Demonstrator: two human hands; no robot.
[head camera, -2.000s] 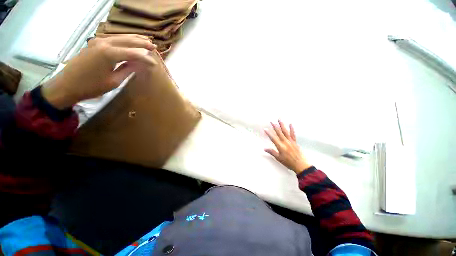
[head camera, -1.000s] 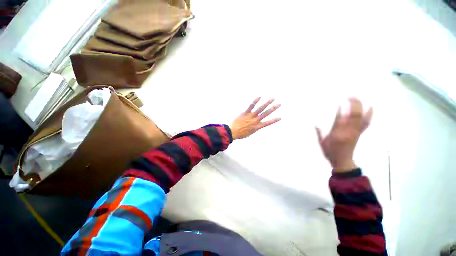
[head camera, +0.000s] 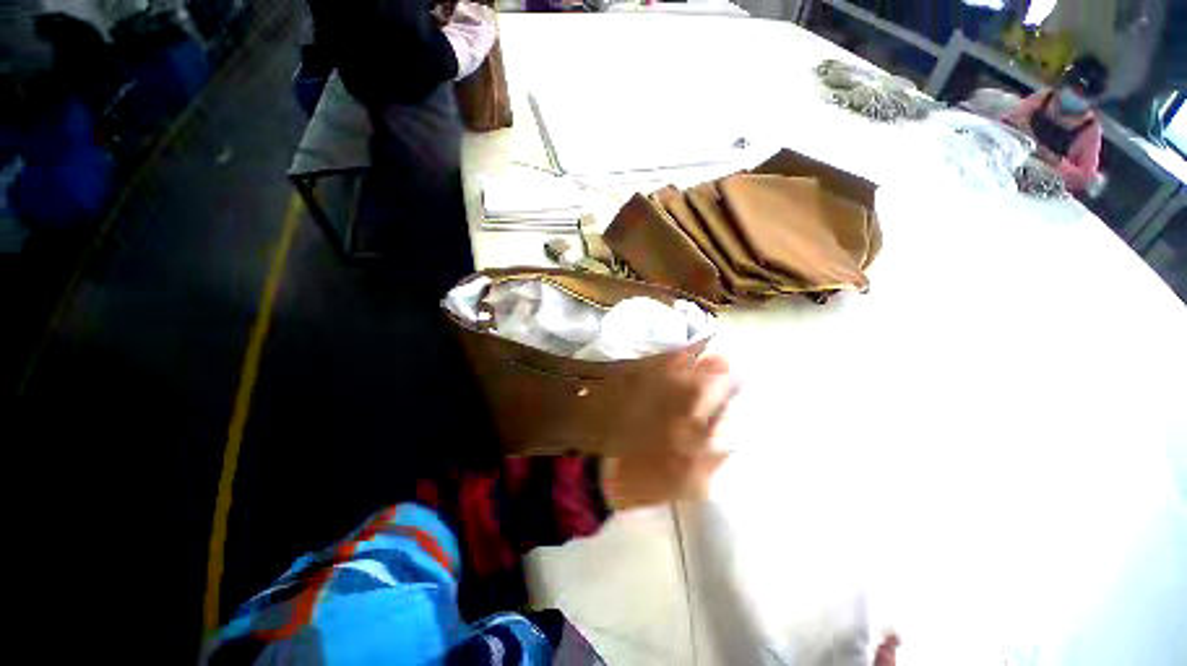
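Note:
A brown handbag stands open-topped at the table's left edge, with crumpled white tissue paper filling its mouth. My left hand is blurred in front of the bag's right side. A white tissue sheet runs from below my left hand towards the bottom edge; its outline is lost in glare, and whether my left hand grips it cannot be told. Of my right hand only a fingertip shows at the bottom edge, beside the sheet.
Overlapping flat brown bags lie behind the handbag. Rolled straps and small white stacks are nearby. A person stands at the far left beside a brown bag; another sits at the far right. Strap heaps lie farther along. Dark floor, yellow line left.
The view has turned left and up, showing more floor and far table. My left hand has moved from the white sheets to beside the stuffed bag. My right hand has nearly left the picture.

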